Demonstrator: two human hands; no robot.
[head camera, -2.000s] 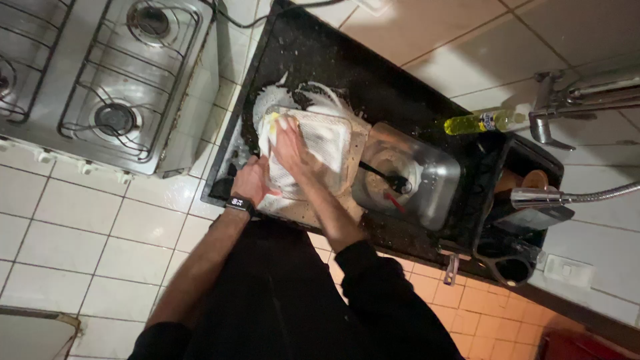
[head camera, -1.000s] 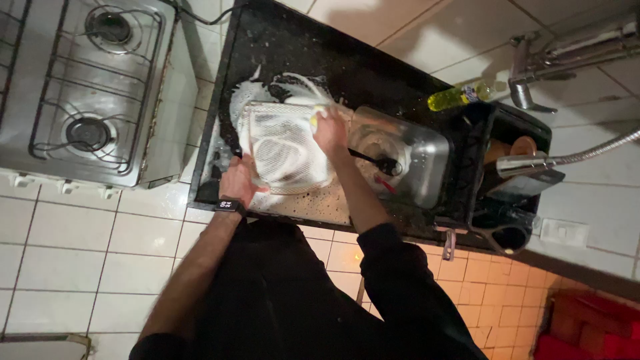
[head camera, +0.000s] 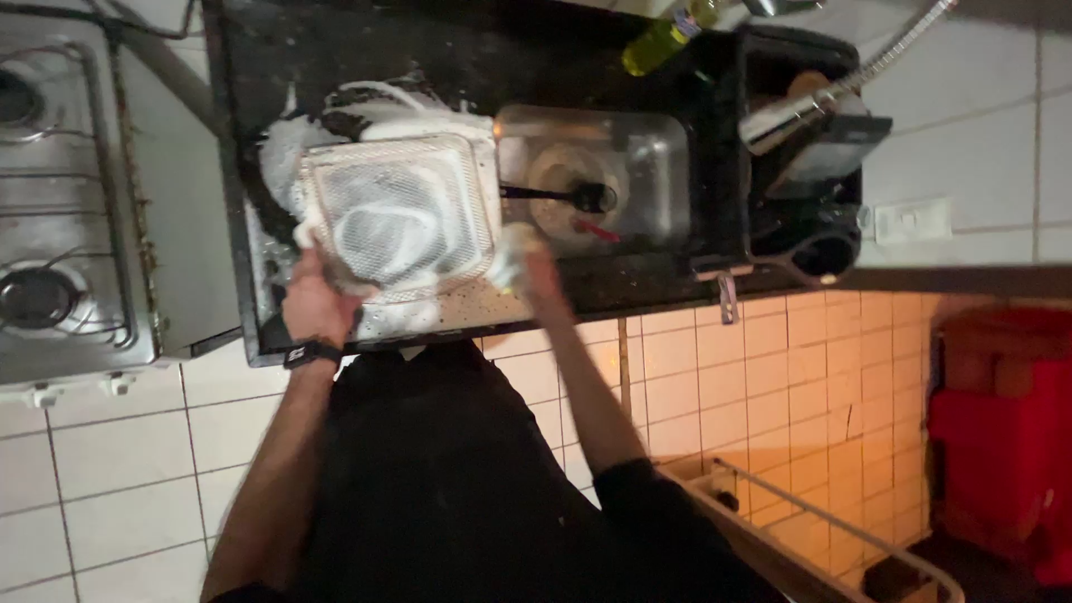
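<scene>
A square metal mesh basket (head camera: 402, 213), streaked with white suds, lies on the foamy counter left of the sink. My left hand (head camera: 318, 301), with a dark watch at the wrist, grips its lower left corner. My right hand (head camera: 536, 268) is blurred at the basket's right edge, closed around a soapy sponge (head camera: 512, 255) that shows whitish with a little yellow. Thick foam (head camera: 289, 159) spreads on the counter behind and left of the basket. In the steel sink (head camera: 662, 184) rest a black-handled utensil (head camera: 590, 198) and a small red item (head camera: 599, 232).
A gas stove (head camera: 75, 209) stands at the left. Behind the sink lies a bottle of yellow-green liquid (head camera: 657, 46). A black dish rack (head camera: 758, 218) holding dishes stands right of the sink, under a faucet spout (head camera: 783, 121). A metal-railed piece (head camera: 821, 511) stands at the lower right.
My right hand has moved with the sponge from over the basket to its right edge. My left hand stays at the lower left corner. The view has shifted and come closer.
</scene>
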